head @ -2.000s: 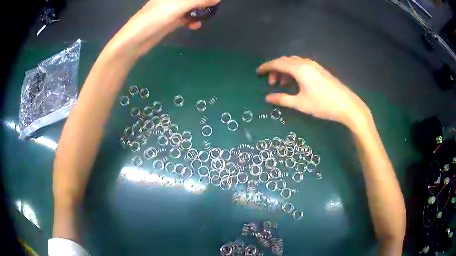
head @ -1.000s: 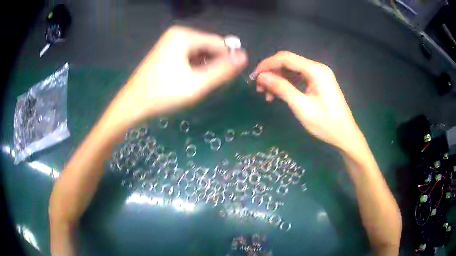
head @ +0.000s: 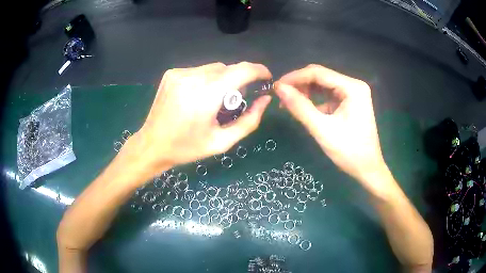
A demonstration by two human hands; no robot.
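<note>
My left hand holds a dark round unit with a white round end piece on it, above the springs. My right hand has thumb and forefinger pinched on a small coil spring at the unit's right edge; the fingers partly hide it. Many loose coil springs lie spread on the green surface below my hands. A denser clump of springs lies at the bottom edge, cut off by the frame.
A clear plastic bag of springs lies at left. On the dark belt are a round circuit unit with a white tail, a black housing beside it and another black housing at top centre. Grouped black housings with red wires stand at right.
My left hand has come from the top edge down to the centre with the unit, meeting my right hand. My right fingers have closed on a spring. A black housing now shows at top centre.
</note>
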